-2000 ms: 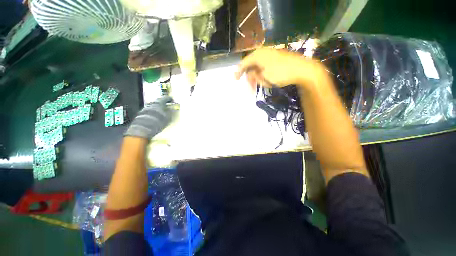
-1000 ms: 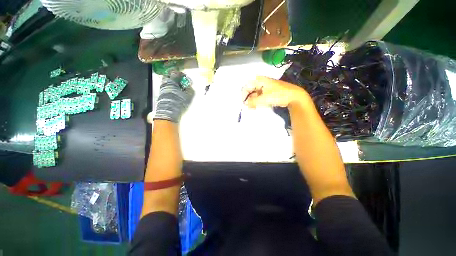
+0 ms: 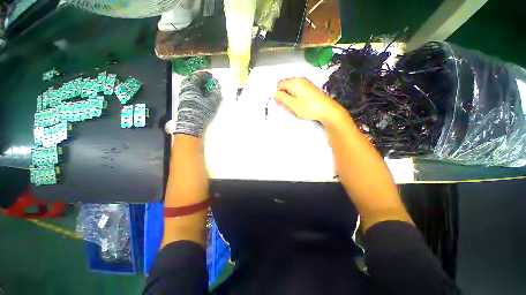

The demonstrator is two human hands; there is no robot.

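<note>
My left hand (image 3: pixel 197 105), in a grey-black striped knit glove, is at the left of the white work sheet (image 3: pixel 271 152). It holds a small green circuit board (image 3: pixel 210 84) at its fingertips. My bare right hand (image 3: pixel 301 99) is over the sheet to the right, its fingers pinched on a short cable (image 3: pixel 266 111) whose dark end hangs down. The pale wrapped arm (image 3: pixel 239 43) slants down between my hands to a narrow dark tip (image 3: pixel 239 92). The cable and the board are apart.
Green-white board groups (image 3: pixel 69 111) lie on the black mat (image 3: pixel 127 167) at left. A tangled black cable bundle (image 3: pixel 383 103) in a clear plastic bag (image 3: pixel 484 109) is at right. The brown machine stand (image 3: pixel 193 48) is at the top, a fan (image 3: pixel 135 6) top left. Blue bins (image 3: pixel 109 259) are below the bench edge.
My right hand has come from the cable bundle to the middle of the sheet with a cable. My left hand has turned upright, and the board now shows. The view has shifted.
</note>
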